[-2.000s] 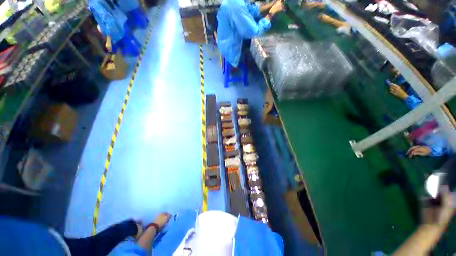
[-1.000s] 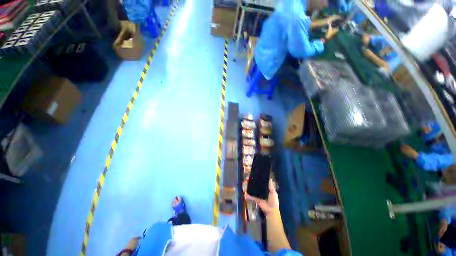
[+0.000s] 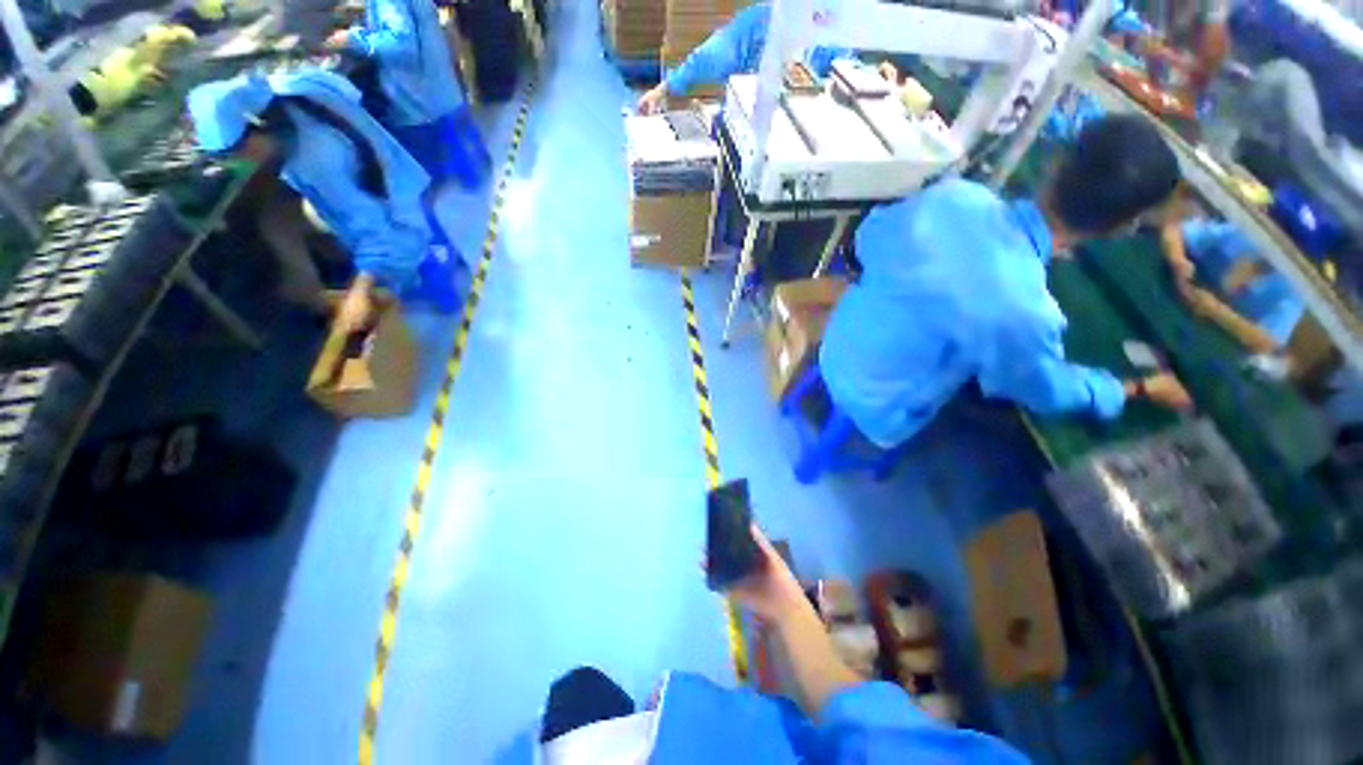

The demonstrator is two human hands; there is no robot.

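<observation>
My right hand [image 3: 770, 575] holds a dark, flat, phone-sized slab [image 3: 731, 535] out over the floor beside the yellow-black tape. The fingers are at its lower right edge; most of the grip is behind it. Whether it is a phone unit or a block cannot be told for sure. My left hand is not in view. Rows of blocks and fixtures [image 3: 903, 613] stand on the floor to the right of my forearm, partly hidden by the arm and sleeve.
Workers in blue smocks sit at the right bench [image 3: 1099, 307] and at the left. Blister trays [image 3: 1166, 516] lie on the right bench. A white machine [image 3: 837, 142] stands ahead. Cartons [image 3: 1017, 598] stand on the floor on both sides. Yellow-black tape [image 3: 411, 553] runs along the blue floor.
Two seconds ago my right hand was over the bench; one second ago it held the dark slab above the floor rows. The view has moved forward along the aisle, and my left hand has left the picture.
</observation>
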